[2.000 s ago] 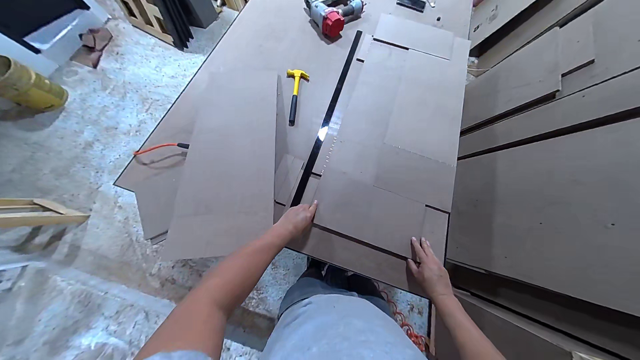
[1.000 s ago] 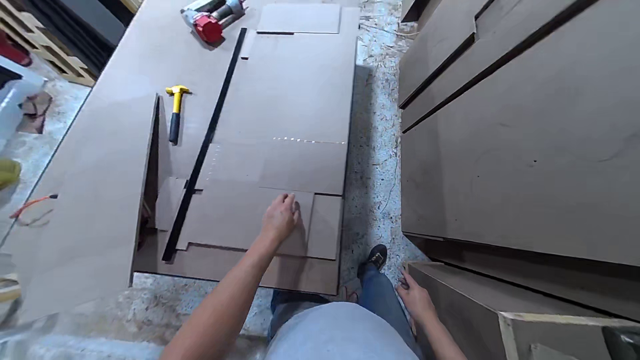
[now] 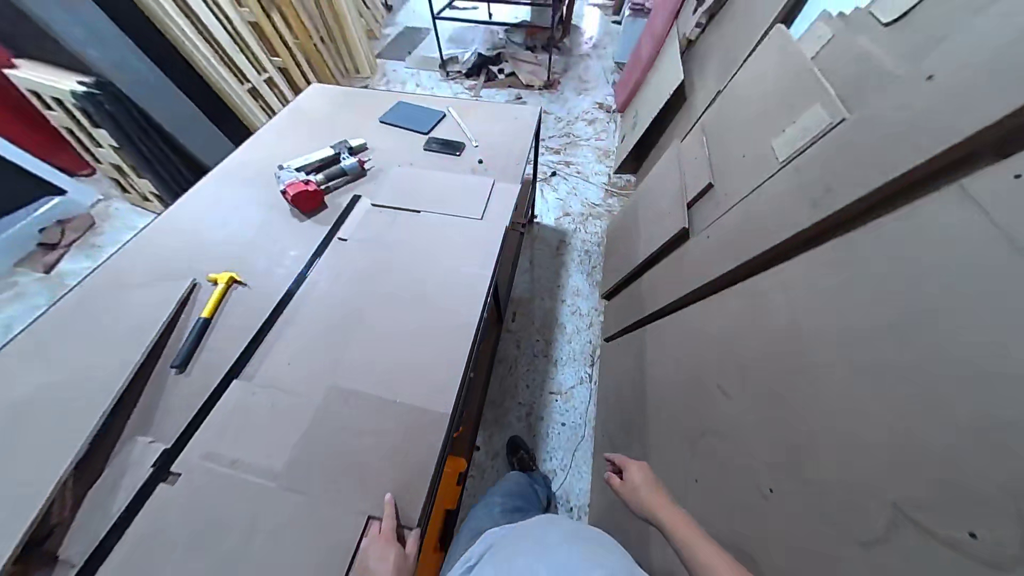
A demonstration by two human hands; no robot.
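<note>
My left hand (image 3: 387, 547) rests with its fingers on the flat sheet pieces (image 3: 352, 320) laid over the worktable, at the table's right side. Nothing is in my right hand (image 3: 638, 486), which hangs over the gap beside the large upright board on the right, fingers partly curled. A black straight strip (image 3: 264, 330) runs along the left edge of the sheet pieces. Left of it lies a claw hammer with a yellow head and black grip (image 3: 207, 320). Farther up is a red and silver power tool (image 3: 322, 174), seemingly a nailer.
A raised board (image 3: 72, 400) lies at left. A blue-grey pad (image 3: 412, 118), a black phone (image 3: 444, 146) and a white stick (image 3: 462, 126) are at the far end. Large boards (image 3: 800, 384) lean right of the narrow floor aisle (image 3: 544, 336), where a cable runs.
My left hand has left the strip's near end and is now at the table's right side. My right hand has come off the sheets to the aisle. The view has swung toward the table's far end.
</note>
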